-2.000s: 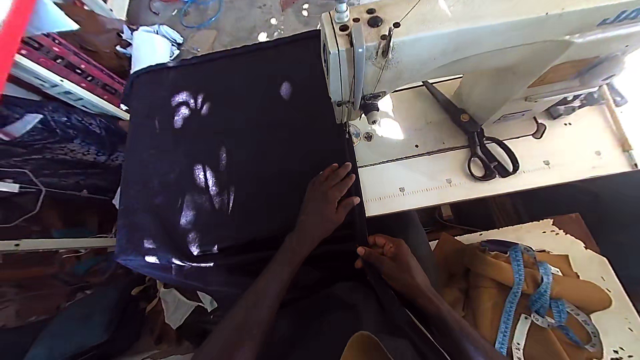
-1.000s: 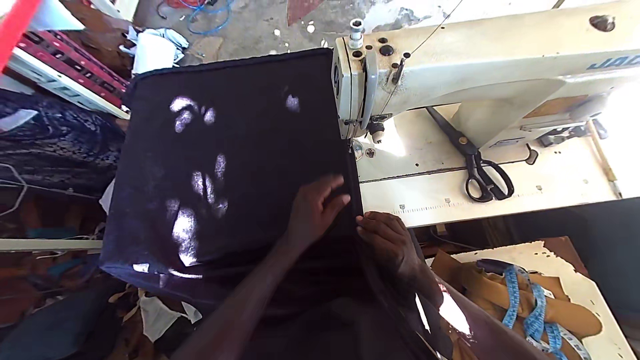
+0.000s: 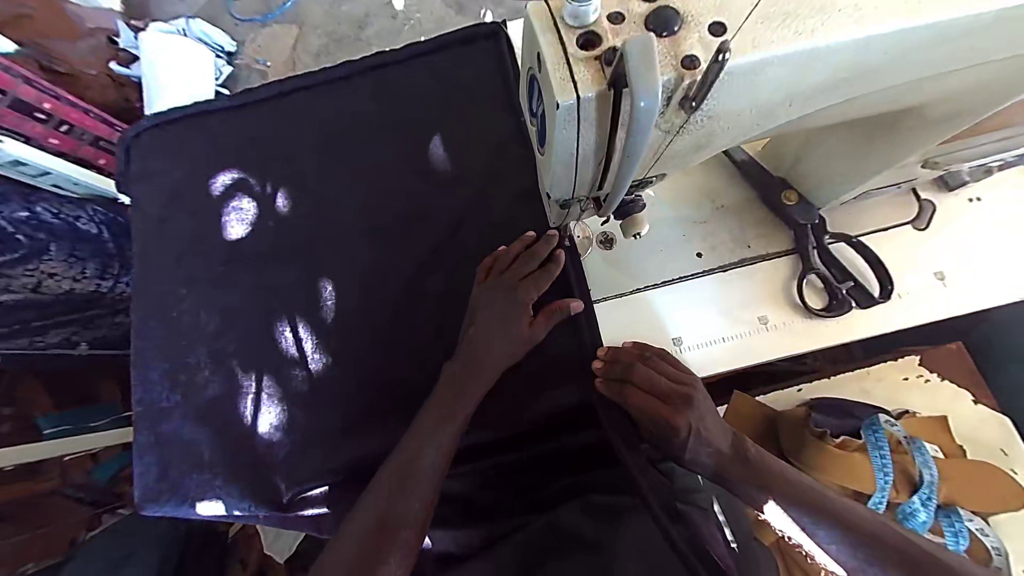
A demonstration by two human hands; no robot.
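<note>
A large piece of dark fabric (image 3: pixel 384 240) lies across the left of the sewing machine bed (image 3: pixel 688 312), its folded right edge running under the needle area of the white sewing machine (image 3: pixel 592 104). My left hand (image 3: pixel 520 296) rests on this fabric with fingertips just below the presser foot, palm down, thumb on the folded edge. Lower down, my right hand (image 3: pixel 656 392) pinches the same folded edge at the front of the bed, its fingers bent over the fabric. The needle tip is hard to make out.
Black-handled scissors (image 3: pixel 808 224) lie on the bed right of the needle. At lower right, a blue and white tape measure (image 3: pixel 920 480) sits on brown material (image 3: pixel 832 456) on a pale board (image 3: pixel 880 372). White cloth (image 3: pixel 176 64) lies beyond the fabric at upper left.
My left hand has moved up along the folded edge, toward the presser foot, from its place a second ago. The right hand still holds the edge. The view has shifted somewhat.
</note>
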